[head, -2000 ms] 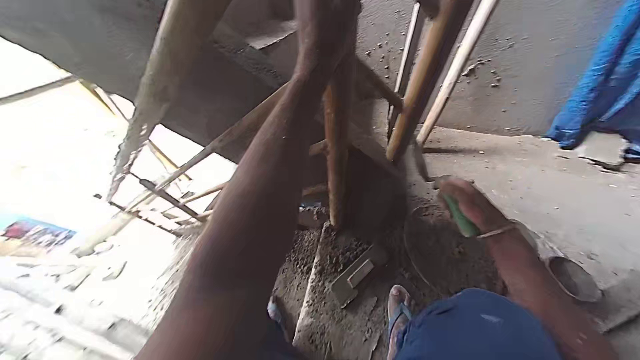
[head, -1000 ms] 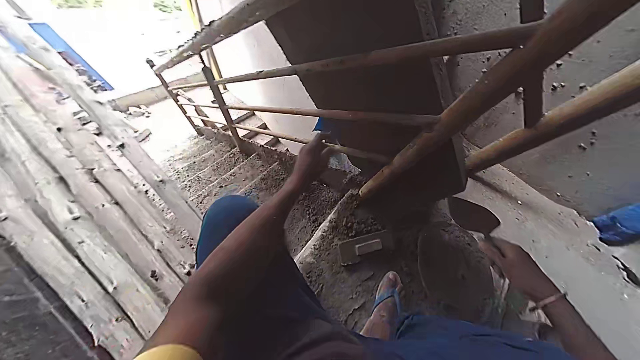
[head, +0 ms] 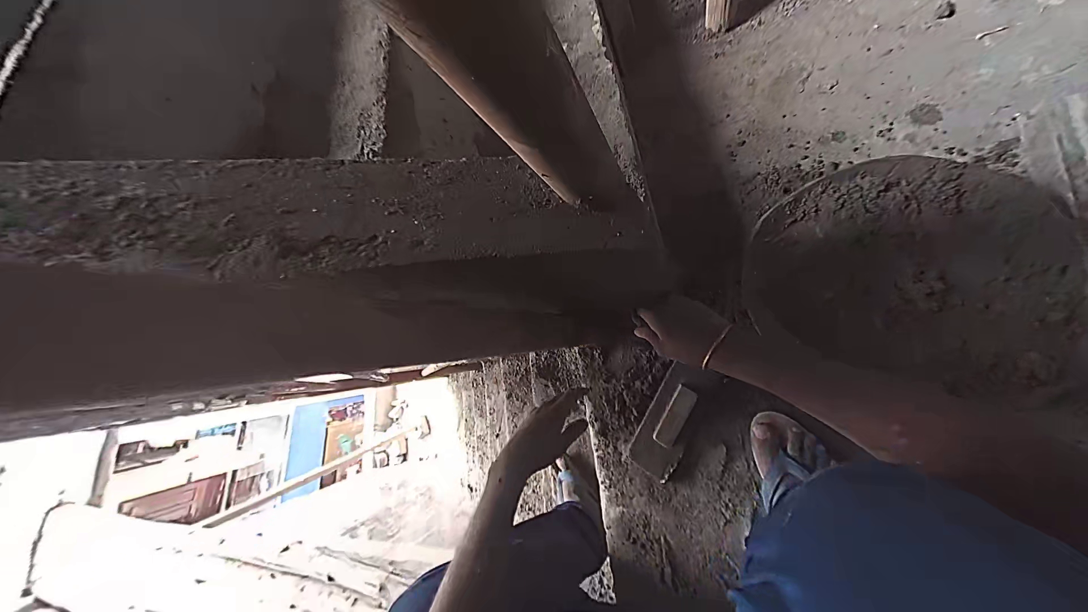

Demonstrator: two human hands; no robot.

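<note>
My right hand (head: 684, 330), with a thin band at the wrist, reaches to the dark lower end of the sloping concrete beam; its fingers are in shadow, and whether they hold a tool is not plain. My left hand (head: 548, 425) is raised with fingers apart and nothing in it, to the left of the right hand. A plasterer's float (head: 663, 425) with a block handle lies on the dirty floor between my feet, just below the right hand. Right of the right hand sits a wide round pan (head: 918, 255) of dark mortar.
A wooden pole (head: 501, 110) slants down to the mortar-strewn ledge (head: 255, 212) above my hands. My sandalled foot (head: 778, 446) stands beside the float, the other on the lower left. Past the edge at lower left are bright ground and a blue door (head: 313, 438).
The view has swung and moved in closer. My left hand has come away from the railing. The trowel seen in my right hand one second ago no longer shows.
</note>
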